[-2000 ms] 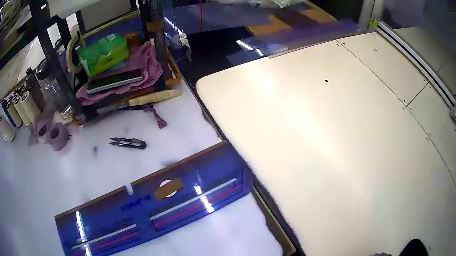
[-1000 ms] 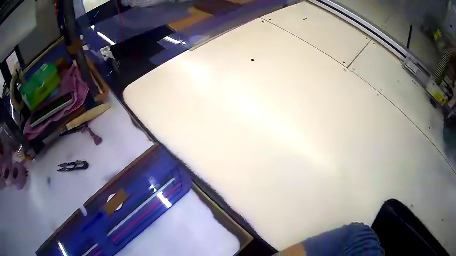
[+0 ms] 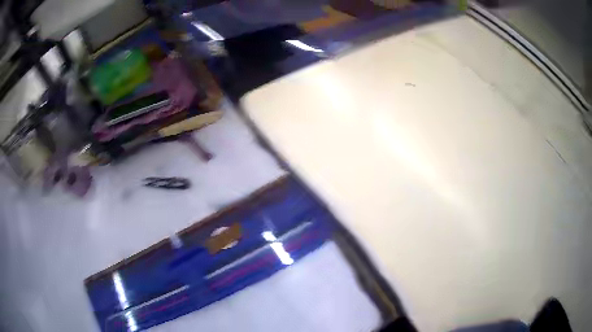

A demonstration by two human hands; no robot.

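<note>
The shiny blue sewing template (image 3: 259,256) lies flat on the white worktable (image 3: 221,188), with a brown strip along its far edge and a tan patch near its middle. To its right is the large cream machine bed (image 3: 415,175). Neither of my hands is in view. A bit of blue sleeve (image 3: 487,326) shows at the bottom edge, over the cream bed, and the hand belonging to it cannot be seen. The picture is blurred.
Small black thread snips (image 3: 167,183) lie beyond the template. A rack holds a green packet (image 3: 120,76), a phone (image 3: 138,107) and pink cloth. A pale wooden handle (image 3: 190,124) lies beside it. Dark shapes (image 3: 550,318) cut into the bottom edge. A rail (image 3: 532,55) runs at far right.
The view has swung left since one second ago, so table and template sit further right. The blue sleeve has dropped mostly out of the bottom edge. The template and snips lie where they were.
</note>
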